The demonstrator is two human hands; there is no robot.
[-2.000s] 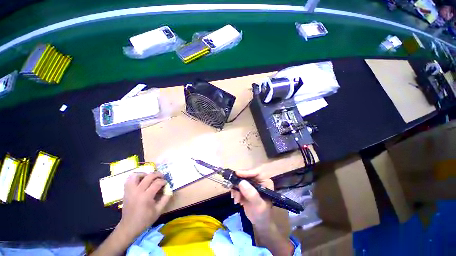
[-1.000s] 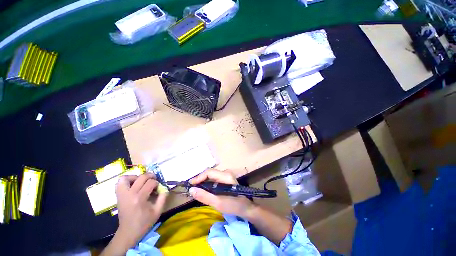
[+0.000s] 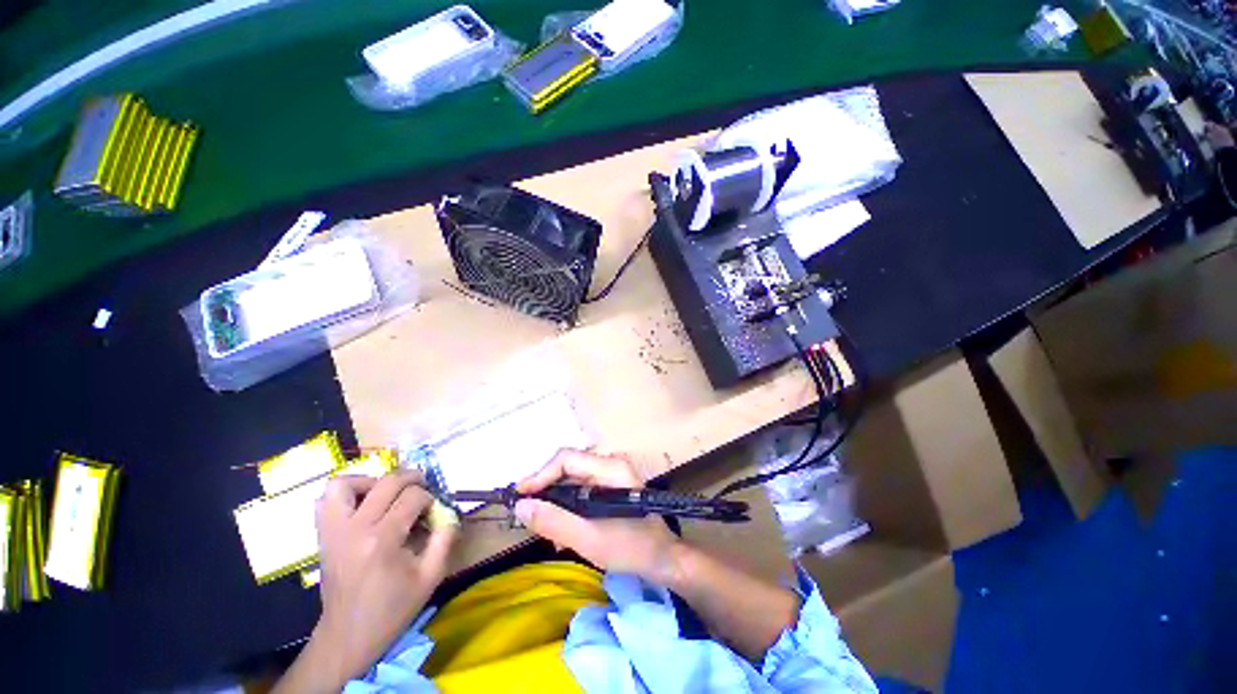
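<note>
My right hand (image 3: 597,522) holds the black soldering iron (image 3: 638,503), its tip pointing left at the circuit board end (image 3: 427,472) of a white housing (image 3: 499,445) on the tan mat. My left hand (image 3: 376,542) rests over the end of a silver-white battery cell (image 3: 281,530) with yellow edges, its fingertips beside the board. What the fingertips pinch is hidden. Another yellow-edged cell (image 3: 301,464) lies just behind. The exact contact of the iron's tip is too small to tell.
A fume fan (image 3: 522,254) and a black soldering station (image 3: 739,298) with a wire reel (image 3: 733,186) stand on the mat (image 3: 611,366). A bagged housing (image 3: 292,296) lies left. Battery stacks (image 3: 82,522) lie far left. Cartons (image 3: 950,461) are at right.
Over two seconds my right hand has brought the iron left and down to the board. In the last second both hands stay nearly still, while items on the green belt have shifted right.
</note>
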